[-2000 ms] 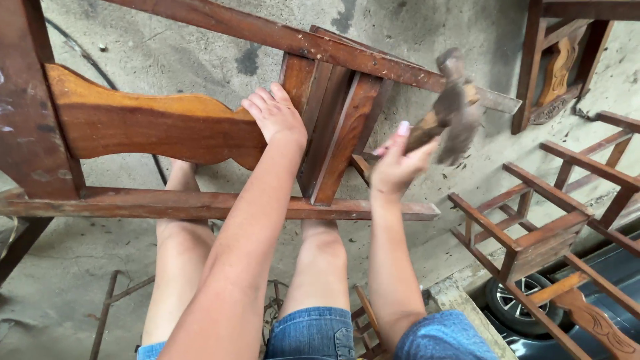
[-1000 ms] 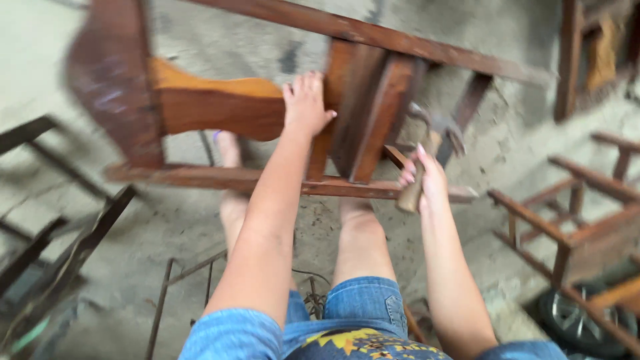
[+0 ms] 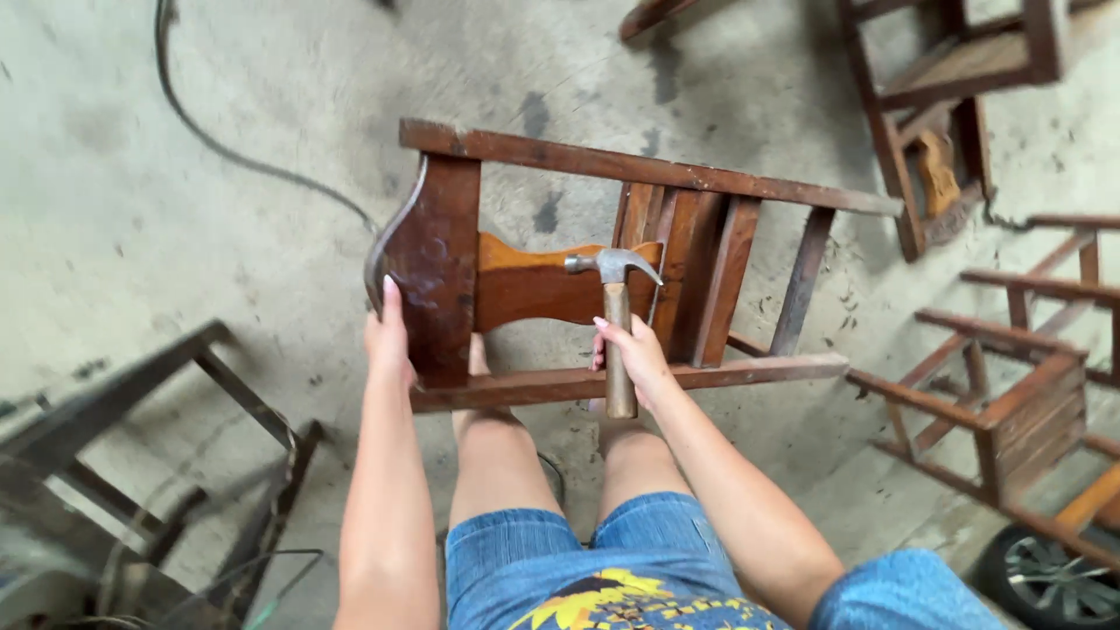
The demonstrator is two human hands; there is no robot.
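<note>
A dark brown wooden chair (image 3: 560, 385) lies sideways across my knees, its curved top rail (image 3: 429, 271) at the left and its legs pointing right. My left hand (image 3: 388, 337) grips the outer edge of that top rail, thumb on the face. In my right hand (image 3: 637, 354) is a claw hammer (image 3: 618, 341) with a wooden handle, held by the upper handle with its steel head pointing away from me. The hammer is over the chair's lighter orange-brown back splat (image 3: 534, 284). Some right-hand fingers are hidden behind the handle and the chair's near post.
Wooden chairs stand or lie at the right (image 3: 1032, 411) and upper right (image 3: 945, 87). A dark frame (image 3: 175, 385) is at the lower left. A cable (image 3: 254, 164) runs over the concrete floor (image 3: 289, 79). A wheel (image 3: 1054, 573) shows at the lower right.
My left hand has moved from the inner end of the splat to the top rail. The hammer, blurred and raised near the chair's legs earlier, is now over the splat. The chair has turned somewhat.
</note>
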